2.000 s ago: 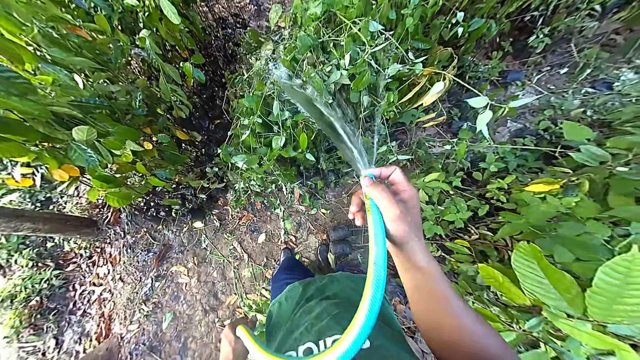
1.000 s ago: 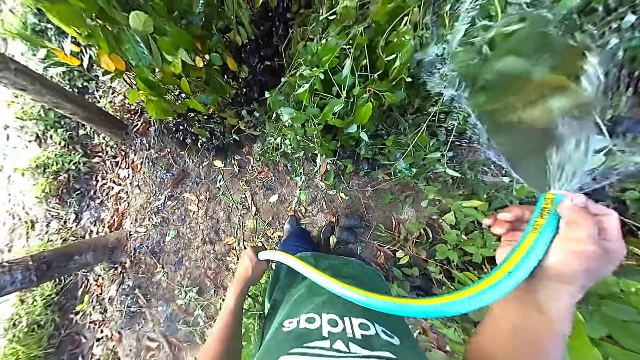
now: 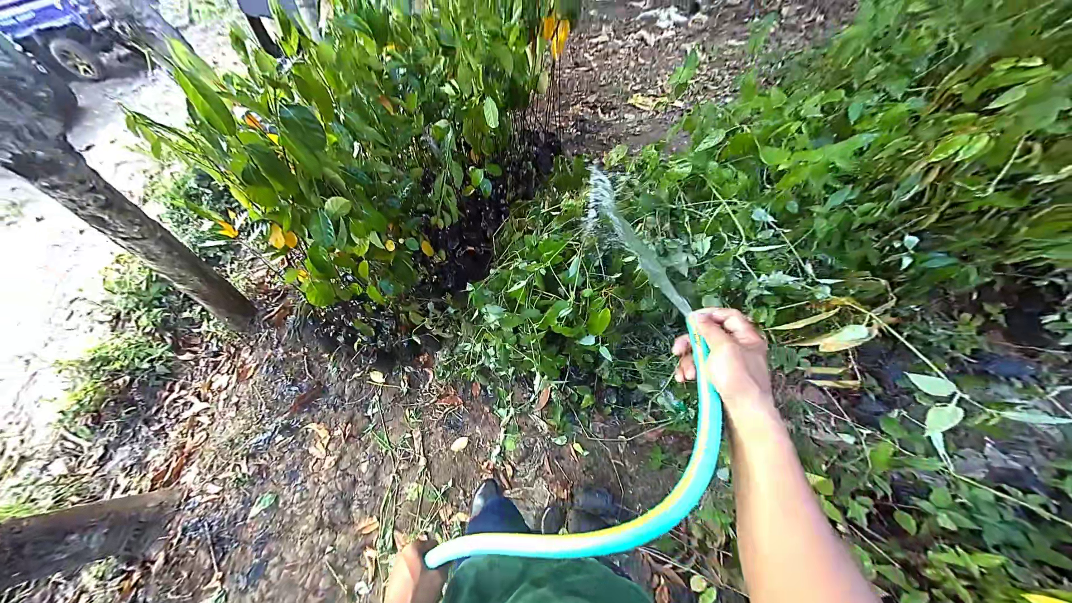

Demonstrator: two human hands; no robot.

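A turquoise garden hose (image 3: 586,540) with a yellow stripe curves across the lower middle of the head view. My right hand (image 3: 727,356) grips it just below its open end, with the thumb near the mouth. Water (image 3: 641,251) streams from that end, up and to the left over low green vines. Down at the bottom, my left hand (image 3: 414,574) is closed around the hose's lower part, beside my dark trouser leg; its fingers are partly hidden.
Leafy potted-looking or bedded seedlings (image 3: 402,142) stand dense at upper left. Two wooden posts (image 3: 159,243) rise at the left. Green vines (image 3: 837,167) cover the right. Fallen leaves litter the soil (image 3: 335,469) around my boots. A vehicle (image 3: 75,50) is at the far upper left.
The view has tilted up and forward since a second ago. My right hand has come back from the far right toward the middle, and the water's wide fan is now a narrow stream.
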